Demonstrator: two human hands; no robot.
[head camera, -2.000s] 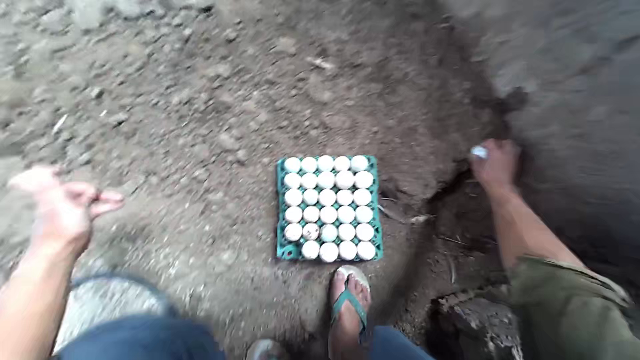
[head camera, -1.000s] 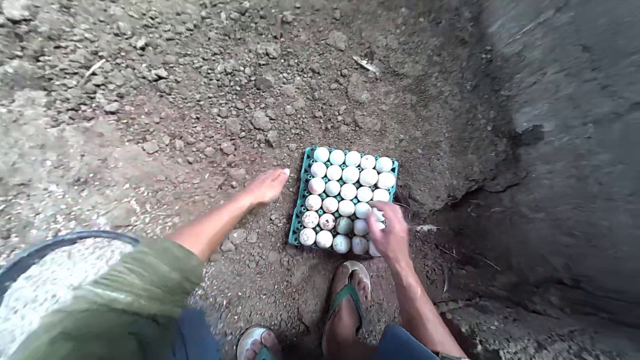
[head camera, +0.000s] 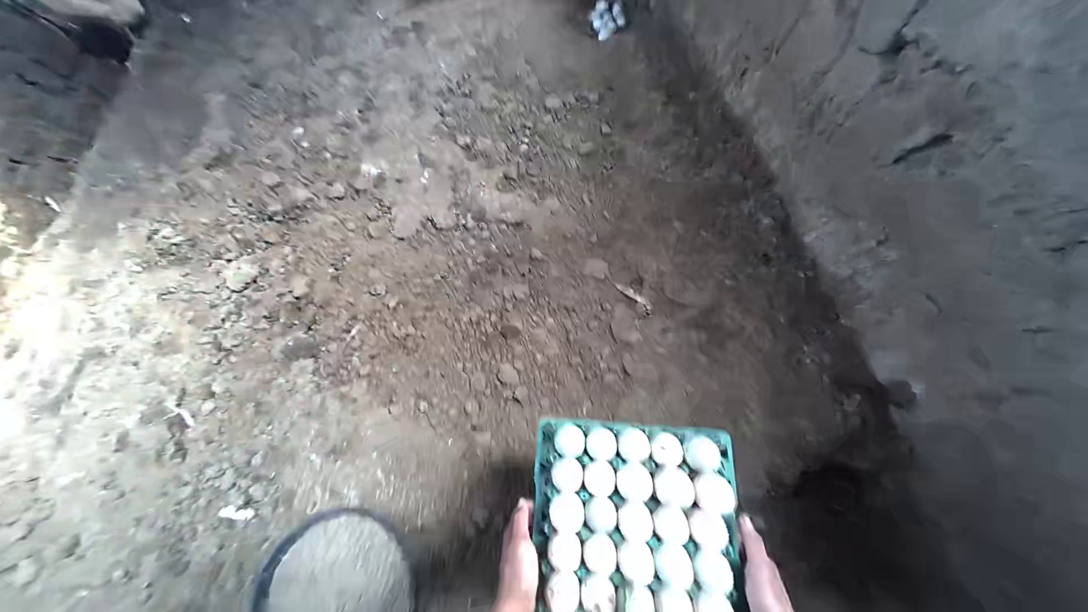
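Observation:
A green egg tray (head camera: 629,422) filled with rows of white eggs (head camera: 634,482) is at the lower edge of the view, its near end cut off. My left hand (head camera: 518,561) grips the tray's left side, fingers along the rim. On the opposite side, my right hand (head camera: 762,568) grips the right rim. The tray is held between both hands, over the dirt floor. Some eggs bear dark specks.
A round dark-rimmed container (head camera: 340,561) of pale material stands at the lower left. Loose clods cover the dirt floor (head camera: 476,323). A rough grey wall (head camera: 960,255) runs along the right, with a dark hollow at its foot. Small pale objects (head camera: 607,19) lie at the top.
The tray was on the ground in both earlier frames; now both my hands hold it by its sides. My right hand has left the eggs it was touching. The view has shifted forward.

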